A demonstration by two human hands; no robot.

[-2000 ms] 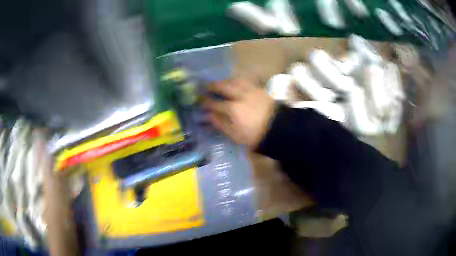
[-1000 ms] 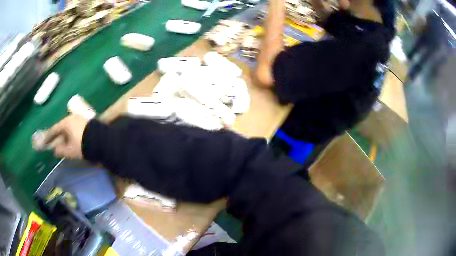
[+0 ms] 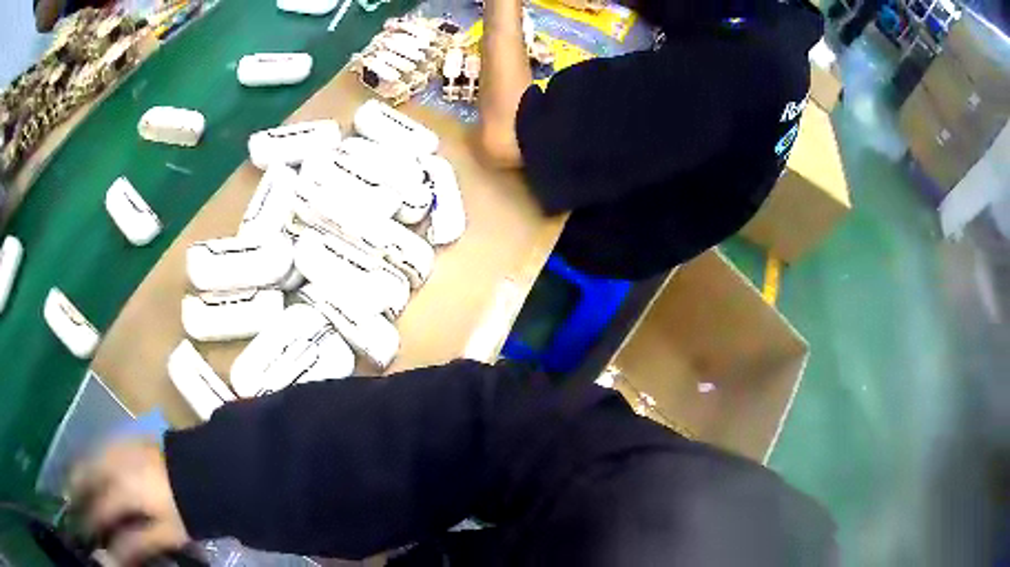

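Observation:
My right hand is at the lower left edge of the view, blurred, with its black sleeve reaching across the bottom. I cannot tell whether its fingers hold anything. Part of the blue pad shows just above it, and a dark part lies at its lower left. A pile of white plastic housings with thin dark seam lines lies on the brown cardboard, above my forearm. My left hand is not in view.
The green conveyor belt runs along the left with several spaced housings on it. A coworker in black stands at the right of the pile. An open cardboard box and a blue stool or crate are at the right.
My right hand has moved down from the belt to the lower left, near the blue pad. The view has shifted, so the machine's yellow and red label is out of sight.

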